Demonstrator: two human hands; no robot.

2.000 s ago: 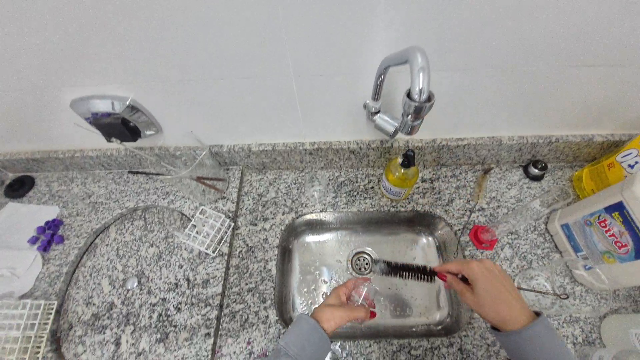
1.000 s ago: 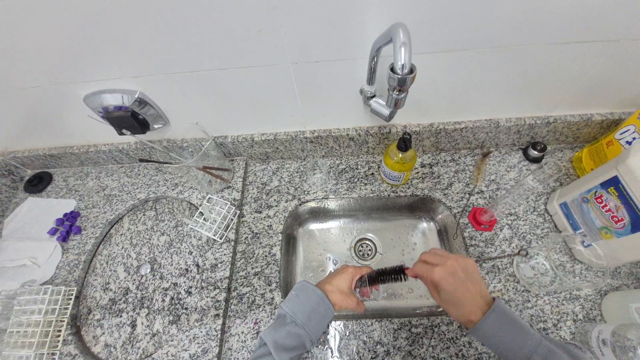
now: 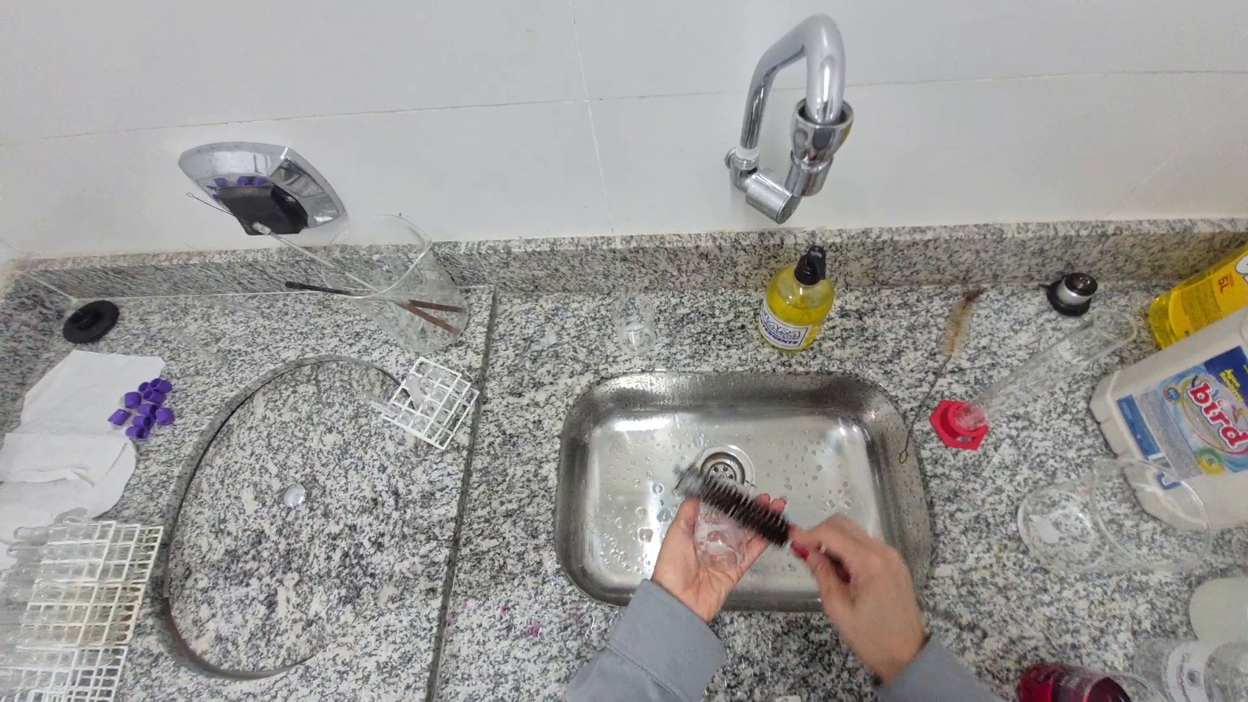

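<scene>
Over the front of the steel sink [image 3: 624, 556], my left hand [image 3: 697, 570] cradles a small clear glass vessel [image 3: 720, 538], palm up. The dark-bristled bottle brush [image 3: 738, 505] lies slanted across the top of that vessel, its tip toward the drain. Its near end is gripped between the fingers of my right hand [image 3: 858, 585], just right of the left. Whether the bristles touch the glass I cannot tell. A chrome faucet [image 3: 824, 78] hangs above the back of the sink, and a yellow detergent bottle [image 3: 798, 300] stands behind it.
To the right are a glass cylinder with red base [image 3: 1038, 375], a thin brush [image 3: 958, 327], a clear beaker [image 3: 1063, 526] and a large white jug [image 3: 1189, 419]. To the left are a small white rack [image 3: 430, 402], a tube rack [image 3: 83, 614], purple caps [image 3: 143, 408] and a large beaker [image 3: 414, 302].
The brush, lying across my left hand a second ago, now slants up and left with its tip near the drain. My left hand has turned palm up, showing the glass vessel.
</scene>
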